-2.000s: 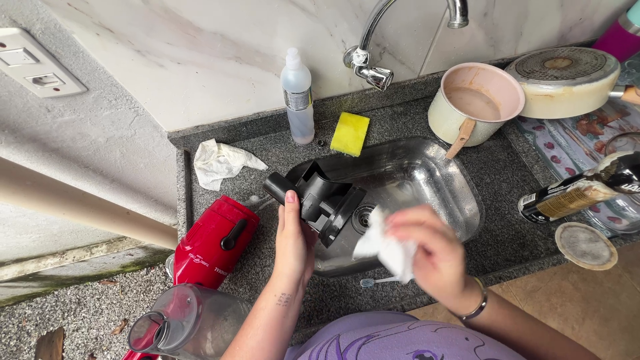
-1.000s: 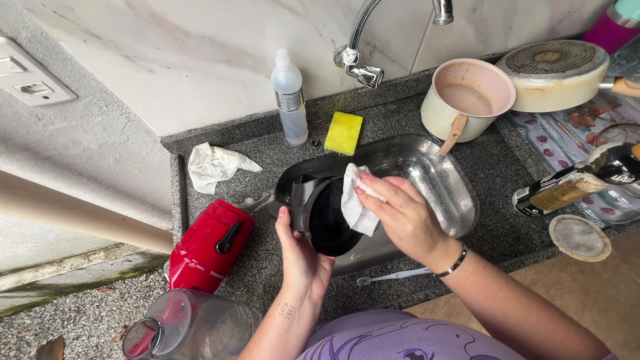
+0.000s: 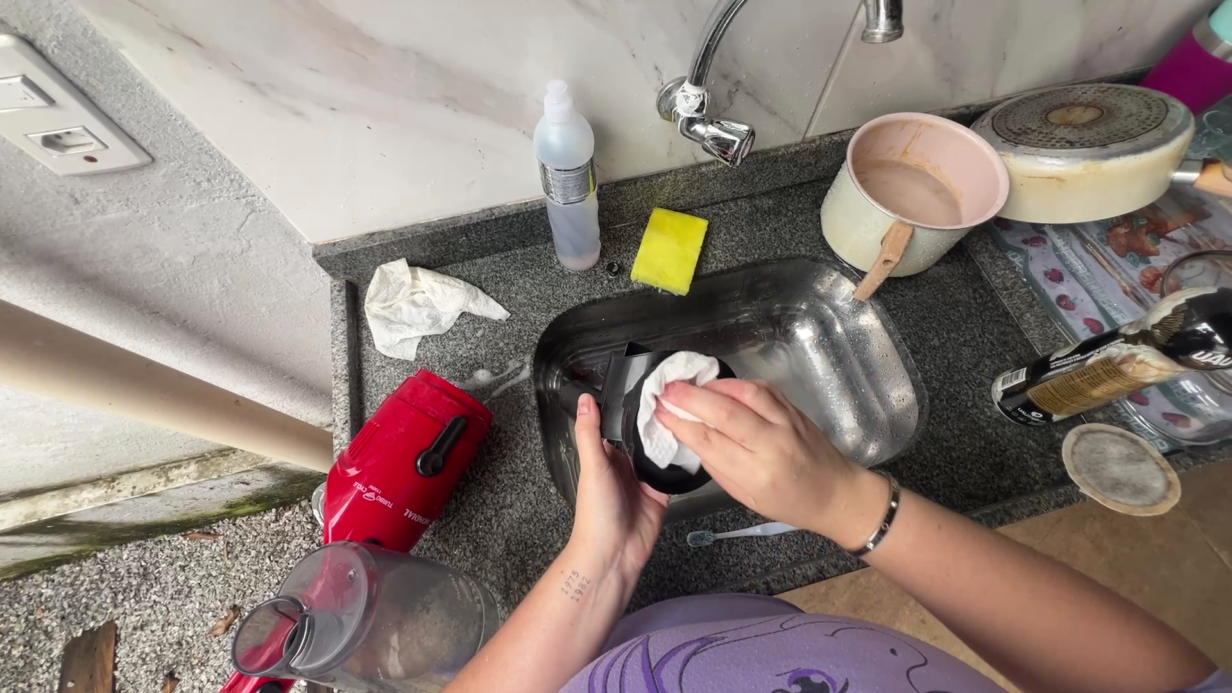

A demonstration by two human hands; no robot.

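Over the near left part of the steel sink, my left hand (image 3: 616, 491) holds a black plastic appliance part (image 3: 626, 385) with a round, cup-like section turned toward me. My right hand (image 3: 760, 443) presses a crumpled white paper towel (image 3: 679, 404) onto that round section, and the towel hides much of it. A red Mondial appliance body (image 3: 409, 462), apparently from a vacuum cleaner, lies on the granite counter left of my left hand. Below it is a clear plastic container (image 3: 385, 606). A toothbrush (image 3: 741, 533) lies at the near edge of the sink, under my right hand.
The steel sink (image 3: 847, 356) has a tap (image 3: 717, 135) above it. Behind it are a plastic bottle (image 3: 568, 183) and a yellow sponge (image 3: 671, 250). Another crumpled towel (image 3: 419, 306) lies left. A saucepan (image 3: 914, 192), upturned pan (image 3: 1088, 144), dark bottle (image 3: 1097, 371) and round disc (image 3: 1121, 469) are right.
Two seconds ago my right hand held the towel apart from the black part; now the towel is pressed on it. The black part has turned, its round section now facing me.
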